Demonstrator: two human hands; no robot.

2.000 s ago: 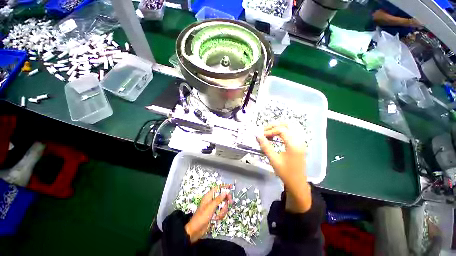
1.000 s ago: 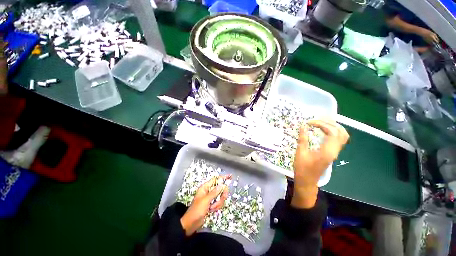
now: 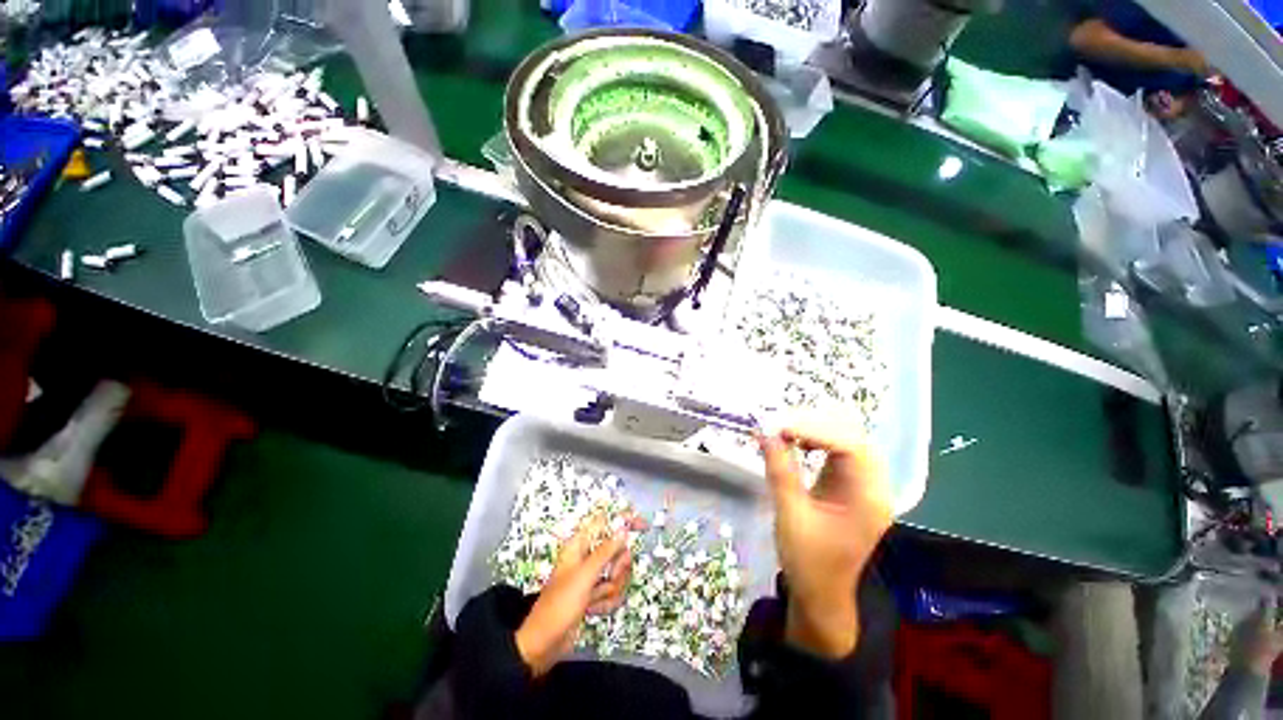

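The near bin [image 3: 479,542], a translucent white tub, holds a loose heap of small white-and-green workpieces [image 3: 683,598]. My left hand [image 3: 580,588] is in this bin among the pieces, fingers curled; whether it grips one cannot be told. My right hand [image 3: 827,513] is at the right end of the pale work head [image 3: 661,401], thumb and forefinger nearly together. Any piece between these fingertips is too small and bright to make out. The far bin [image 3: 912,359] lies behind the right hand and holds more pieces. The round silver bowl feeder [image 3: 640,155], green inside, stands behind the work head.
Two small clear boxes [image 3: 253,288] stand left of the machine, with white cylindrical parts [image 3: 239,134] piled behind them. Black cables [image 3: 415,369] loop left of the work head. A flat black rectangle [image 3: 1128,439] lies right. Another person's arm [image 3: 1133,49] shows at the top right.
My right hand was over the far bin one second ago and has moved down and left to the work head's end. My left hand stays in the near bin. The view has shifted slightly.
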